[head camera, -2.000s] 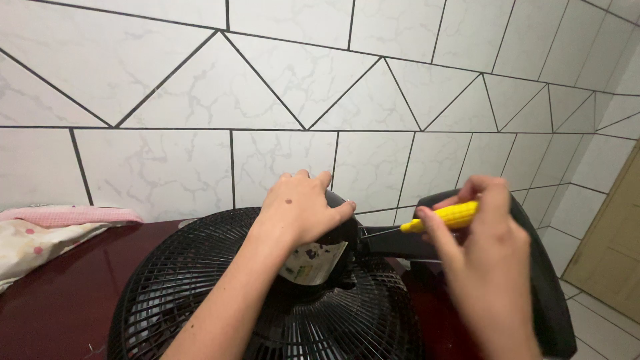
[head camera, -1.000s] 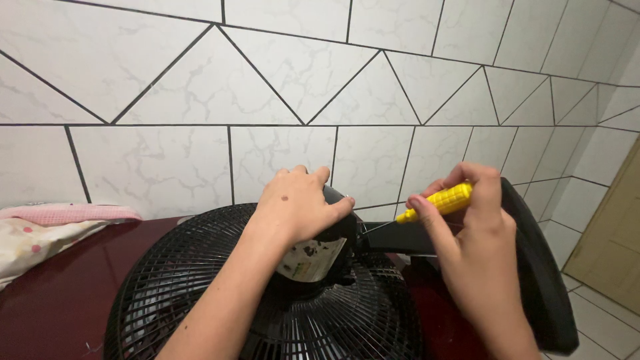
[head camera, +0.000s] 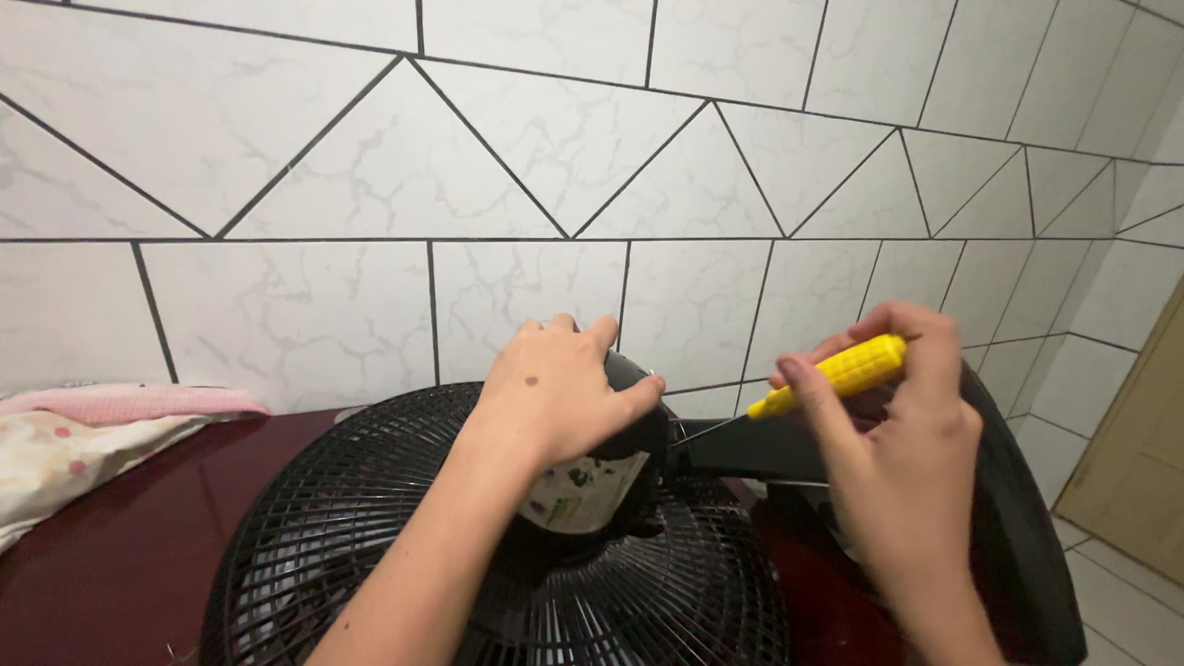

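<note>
A black electric fan lies with its round grille [head camera: 351,518] down on a dark red tabletop, the motor housing [head camera: 638,435] uppermost. Over that housing rests my left hand [head camera: 555,398], fingers wrapped on its far side and thumb toward the right. A torn, worn label [head camera: 587,495] shows below the palm. My right hand [head camera: 893,453] holds a screwdriver with a yellow, corn-cob-like handle [head camera: 846,375] between thumb and fingers. Its thin shaft slants down left to where the housing meets the black fan neck [head camera: 754,450]; the tip's exact seat is too small to tell.
The fan's black base [head camera: 1027,518] stands out at the right, beyond my right hand. Pink and white spotted cloth [head camera: 102,430] lies on the dark red tabletop [head camera: 120,527] at the left. A tiled wall [head camera: 518,287] rises close behind, with a tan door [head camera: 1133,453] far right.
The yellow handle and the fingers of my right hand have shifted slightly and turned around the screwdriver. My left hand stays on the motor housing.
</note>
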